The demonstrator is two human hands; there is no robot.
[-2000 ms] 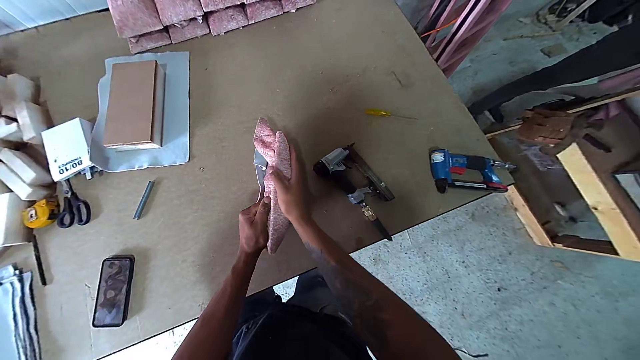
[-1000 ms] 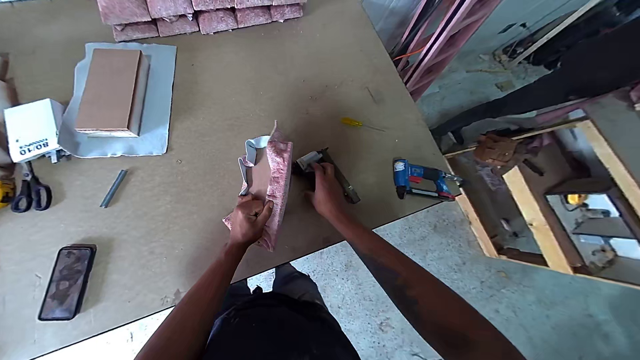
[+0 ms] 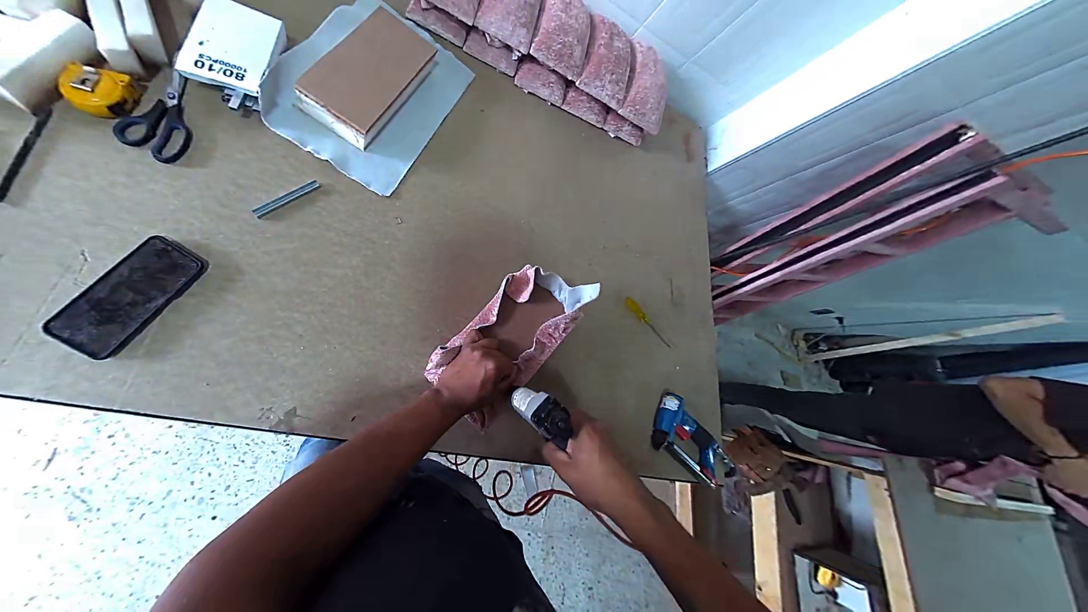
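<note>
A brown board panel lies face up near the table's front edge, with pink patterned fabric folded up around its rim. My left hand grips the fabric and the panel's near left end. In my right hand is a pneumatic stapler with a black and silver body, its nose close to the fabric edge beside my left hand. A coiled red air hose hangs below the table edge.
A blue stapler and a yellow screwdriver lie at right. Phone, staple strip, scissors, tape measure and stacked boards are at left. Pink padded pieces stand behind. A person is at far right.
My right hand, on the stapler lying on the table a second ago, now holds it up against the panel's near side. The panel has turned its brown face upward. The view has shifted.
</note>
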